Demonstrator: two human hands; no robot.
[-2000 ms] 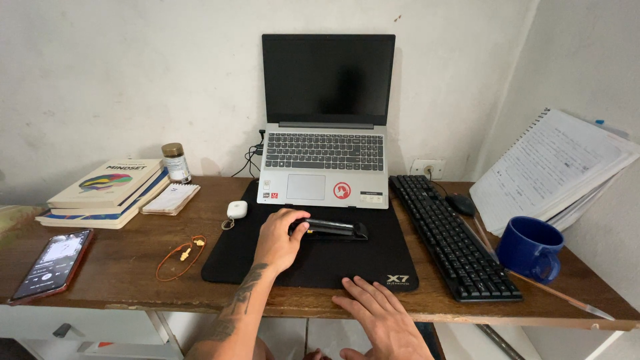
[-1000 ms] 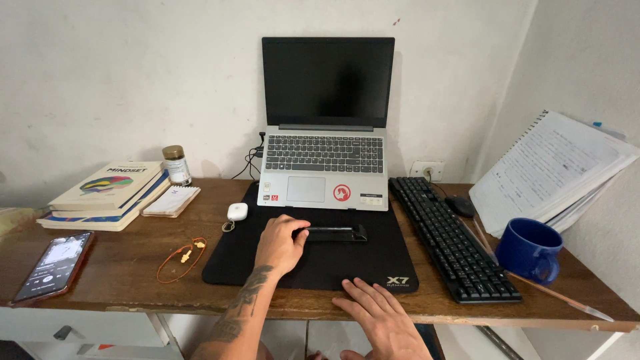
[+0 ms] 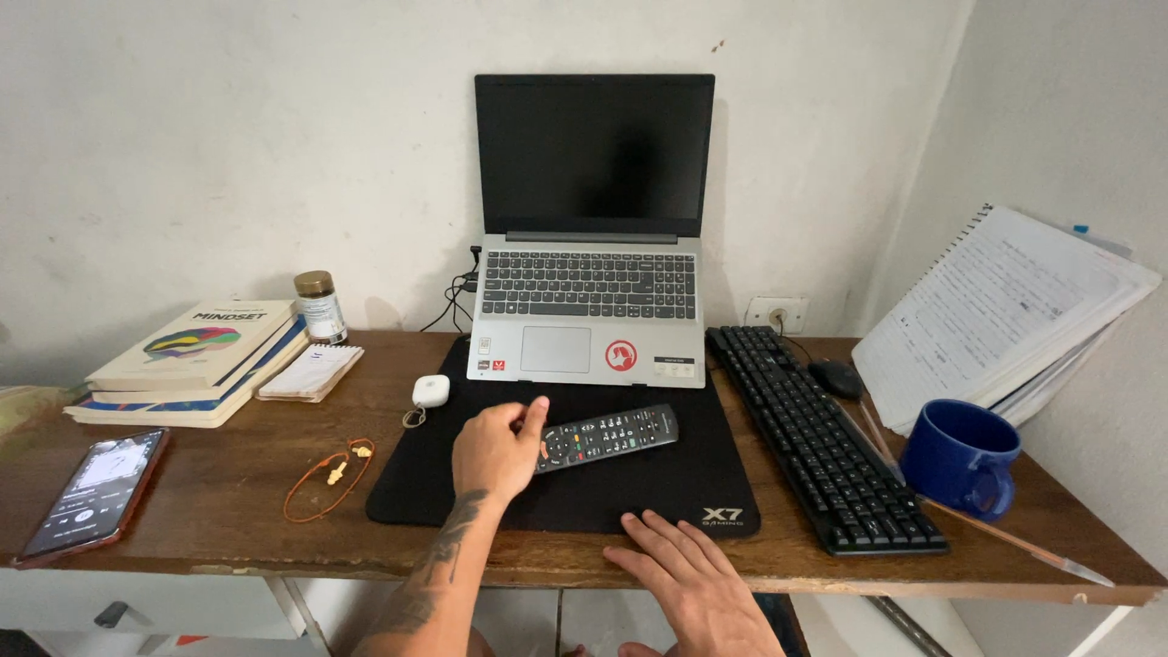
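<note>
Gripped at its left end by my left hand (image 3: 497,447), a black remote control (image 3: 616,435) lies over the black mouse pad (image 3: 566,506), its button side facing up. Whether it touches the pad cannot be told. My right hand (image 3: 684,570) rests palm down with fingers spread at the front edge of the desk, near the pad's lower right corner, holding nothing. Behind the remote stands an open laptop (image 3: 584,310) with a dark screen. A white earbud case (image 3: 431,391) lies by the pad's left edge.
Stacked books (image 3: 196,351), a small notepad (image 3: 310,370), a jar (image 3: 319,306), a smartphone (image 3: 96,493) and corded earplugs (image 3: 338,473) lie at left. On the right are a black keyboard (image 3: 821,438), a mouse (image 3: 835,378), a blue mug (image 3: 958,456), a pen (image 3: 1022,543) and a spiral notebook (image 3: 1004,310).
The remote has turned from edge-on to showing its buttons, and its right end now points slightly up and away. My left hand has turned with it. My right hand has hardly moved.
</note>
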